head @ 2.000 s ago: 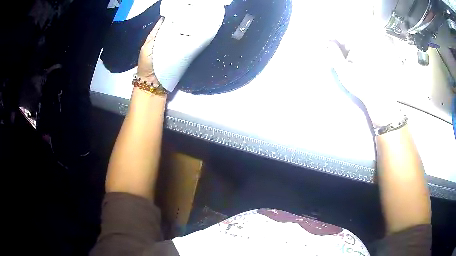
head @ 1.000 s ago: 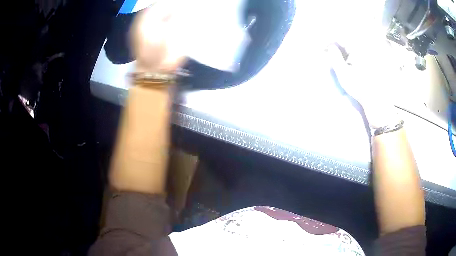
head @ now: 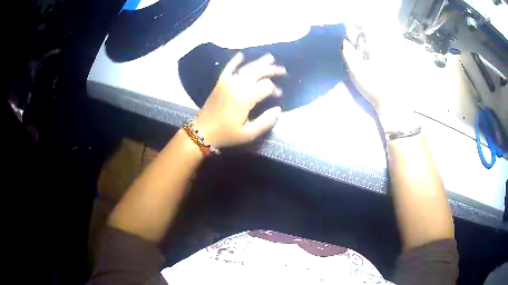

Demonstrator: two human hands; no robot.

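Note:
A black cut piece (head: 309,69) with curved edges lies on the white table in front of me. My left hand (head: 245,100) lies over its left part with fingers spread, palm down. My right hand (head: 374,72) is at its right end, near the machine; glare washes out the fingers, so I cannot tell whether they grip the cloth. The presser foot area (head: 415,30) is beyond my right hand, partly lost in glare.
Black panels (head: 150,30) lie at the table's upper left, by a blue strip (head: 131,4). Blue-handled scissors (head: 486,139) lie at the right. The ruler-marked front edge (head: 328,167) runs below my hands. The machine head (head: 445,25) stands upper right.
The pale piece that my left hand held is no longer seen. A black piece now lies between my hands. My left hand has moved right and down. The view has shifted, showing more of the scissors.

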